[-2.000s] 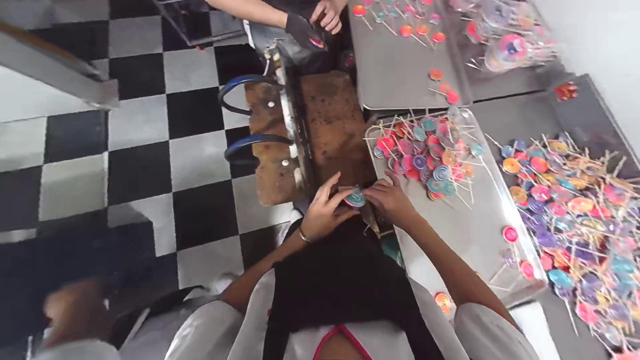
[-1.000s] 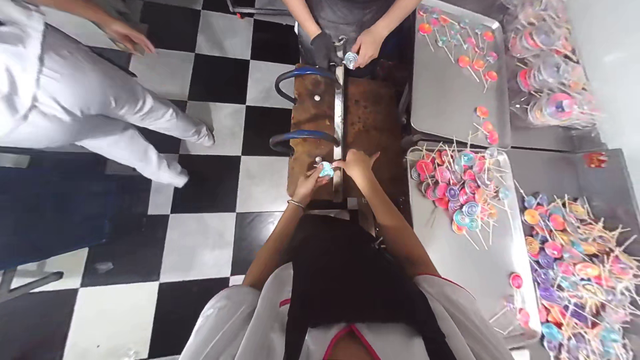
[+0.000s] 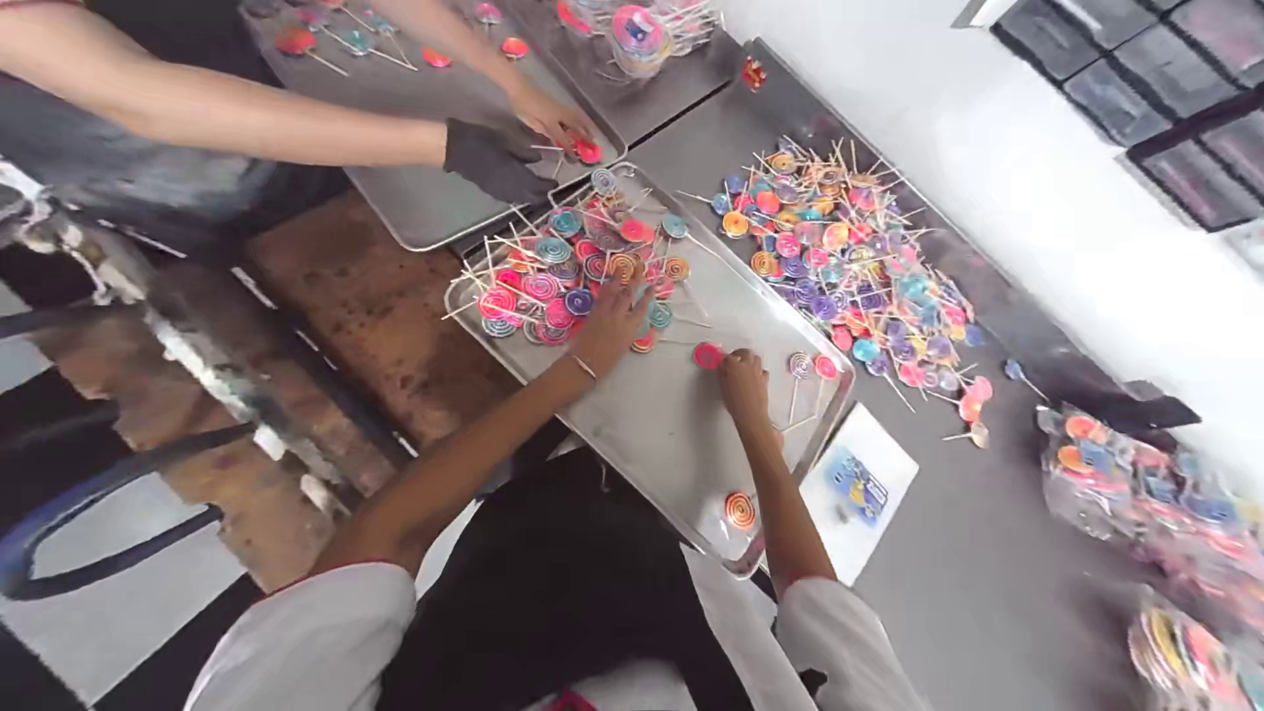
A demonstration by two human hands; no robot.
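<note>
My left hand point(image 3: 614, 321) reaches into a heap of swirled lollipops point(image 3: 540, 287) on a metal tray point(image 3: 642, 434), its fingers over an orange lollipop point(image 3: 622, 267); whether it grips one I cannot tell. To its right, my right hand point(image 3: 743, 380) is closed low over the same tray, beside a red lollipop point(image 3: 707, 355); what its fingers hold is hidden. A white spiral lollipop point(image 3: 800, 366) and a small red one point(image 3: 826, 367) lie near the tray's right end. An orange spiral lollipop point(image 3: 740, 510) lies by the near corner.
A co-worker's gloved hand point(image 3: 497, 163) and bare hand point(image 3: 545, 114) are at a second tray point(image 3: 405, 212). Beyond my tray is a large lollipop pile point(image 3: 849, 267). Bagged lollipops point(image 3: 1155, 494) lie at right, and a white printed sheet point(image 3: 859, 494) is beside the tray. A wooden board point(image 3: 365, 316) is at left.
Both my hands have moved from the metal bar at the wooden board to the lollipop tray. The co-worker's hands have also moved from the bar to the second tray. The view has turned right.
</note>
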